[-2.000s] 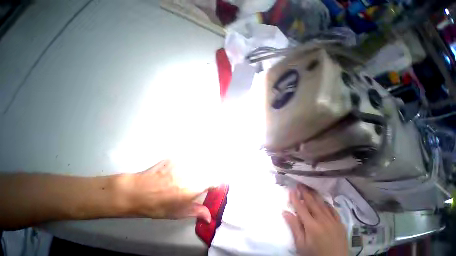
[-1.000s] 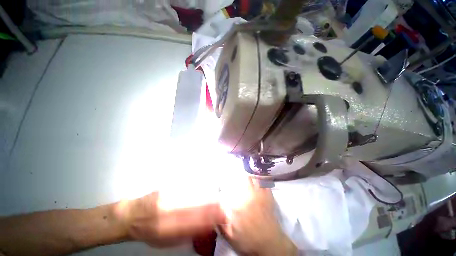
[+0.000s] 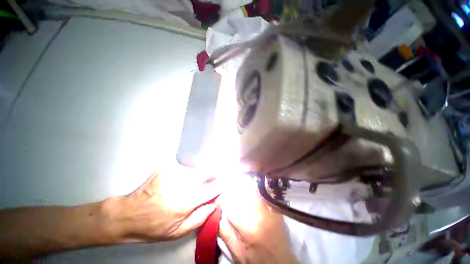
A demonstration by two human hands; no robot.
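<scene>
The red band (image 3: 208, 237) hangs down from between my two hands, below the bright lamp glare. My left hand (image 3: 165, 206) comes in from the left, its fingers closed on the band's upper part. My right hand (image 3: 255, 227) is beside it on the right, fingertips lost in glare at the band's edge; its grip cannot be told. The white garment (image 3: 330, 232) lies right of my right hand, under the machine head. The machine head (image 3: 288, 108) is blurred. The needle and presser foot are hidden by glare.
The lamp bar (image 3: 200, 116) stands left of the head, above the white table (image 3: 77, 103). A curved guard (image 3: 404, 180) loops from the head's front. White cloth and a red piece (image 3: 203, 60) lie behind the lamp. Part of a person's hand shows at the lower right edge.
The hands have drawn apart slightly, and more of the red band shows between and below them. The machine head appears larger and shifted right as the view has moved.
</scene>
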